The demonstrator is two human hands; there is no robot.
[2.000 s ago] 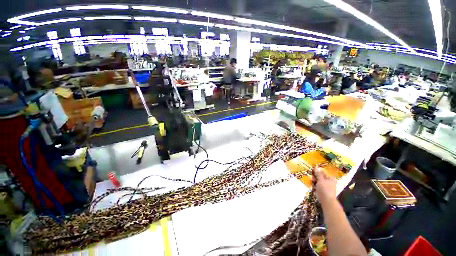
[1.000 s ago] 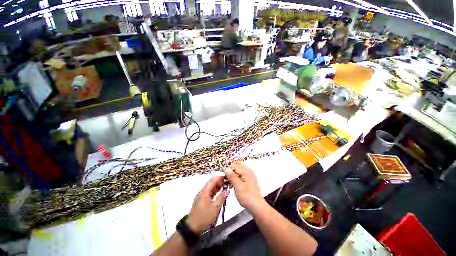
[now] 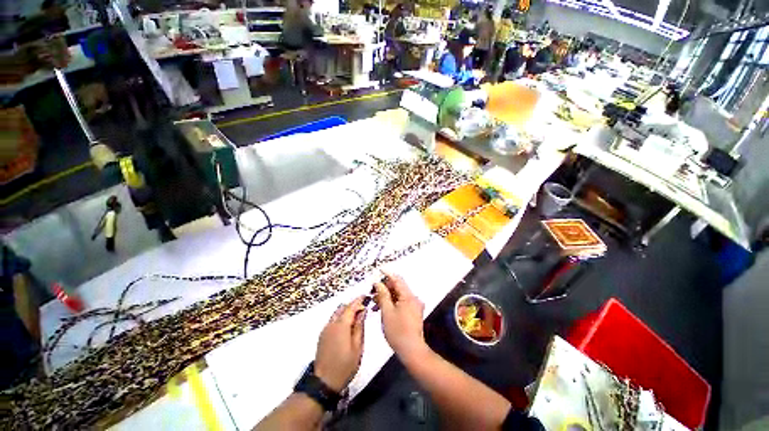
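A thick bundle of speckled gold-and-dark strands (image 3: 253,305) lies along the white-covered bench. A separate strand (image 3: 422,244) runs from near my hands to the orange-yellow board (image 3: 468,220), where a teal-green block (image 3: 497,200) sits. My left hand (image 3: 341,337), with a black band at the wrist, and my right hand (image 3: 400,316) are close together above the bench's near edge. Their fingertips pinch a small dark piece (image 3: 369,298) between them, probably a strand end; the fingers hide most of it.
A dark upright tool (image 3: 143,160) and pliers (image 3: 110,220) are at the back left, with looped dark cords on the bench. Right of the bench are a small bucket (image 3: 478,320), a stool (image 3: 573,237), a red bin (image 3: 645,358) and a grey bin (image 3: 554,199). People sit at far benches.
The view has turned right and down. My right hand has left the board and come beside my left hand, which has entered view. Both hands remain together near the bench edge.
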